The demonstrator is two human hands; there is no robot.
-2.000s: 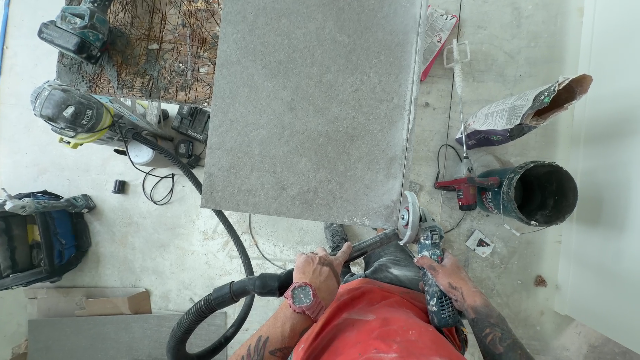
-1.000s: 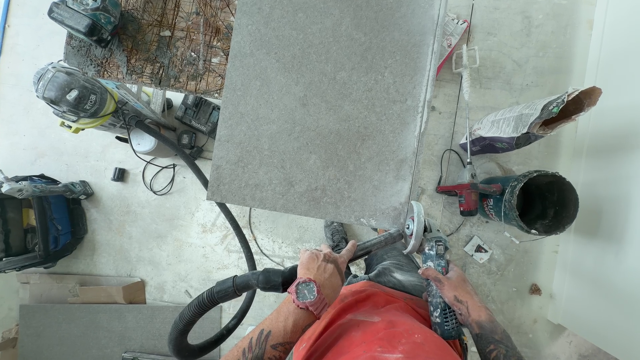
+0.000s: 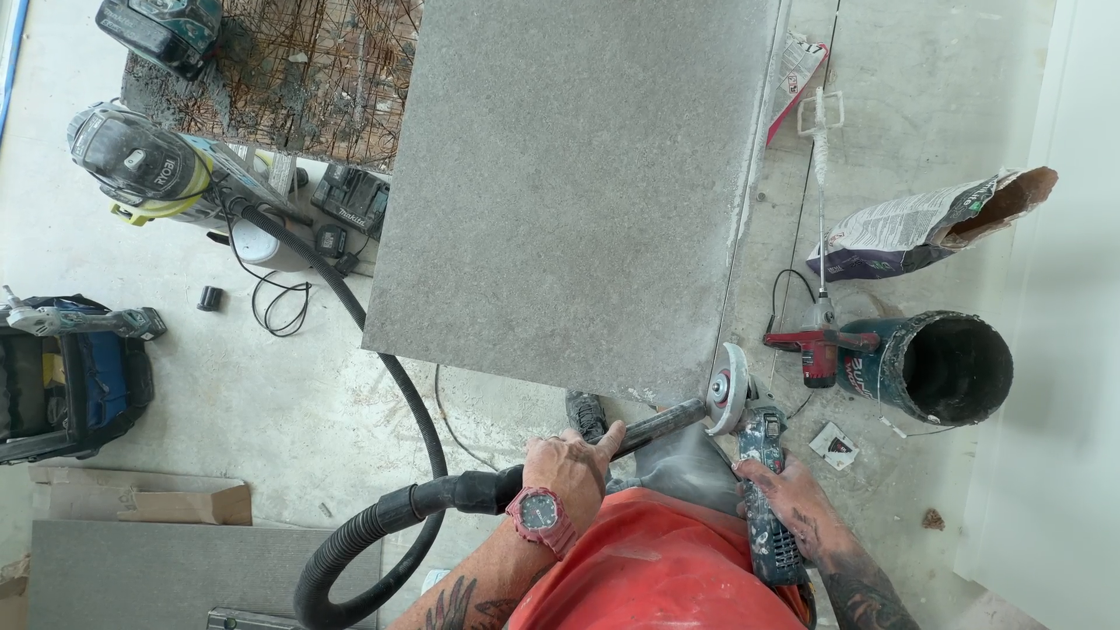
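Observation:
My left hand (image 3: pixel 569 472) grips the black vacuum hose wand (image 3: pixel 658 429), its open tip close to the disc of an angle grinder (image 3: pixel 763 446). My right hand (image 3: pixel 785 500) is wrapped around the grinder's dusty body. The grinder's guarded disc (image 3: pixel 723 389) stands at the near right corner of a large grey tile (image 3: pixel 560 192), whose right edge is pale with dust. Whether the disc touches the tile I cannot tell. From the wand, a ribbed hose (image 3: pixel 350 534) loops left and runs up to a Ryobi vacuum (image 3: pixel 140 162).
A red mixing drill (image 3: pixel 819 350) lies against a crusted bucket (image 3: pixel 958 367); above is an opened paper bag (image 3: pixel 910 223). At left are a Makita charger (image 3: pixel 350 201), a tool bag (image 3: pixel 105 376) and another grey tile (image 3: pixel 175 573). A black cable (image 3: pixel 446 411) crosses the floor.
My hands hold the same tools throughout. Compared with two seconds ago, the grinder's disc sits slightly lower along the tile's near right corner, with the wand tip still beside it.

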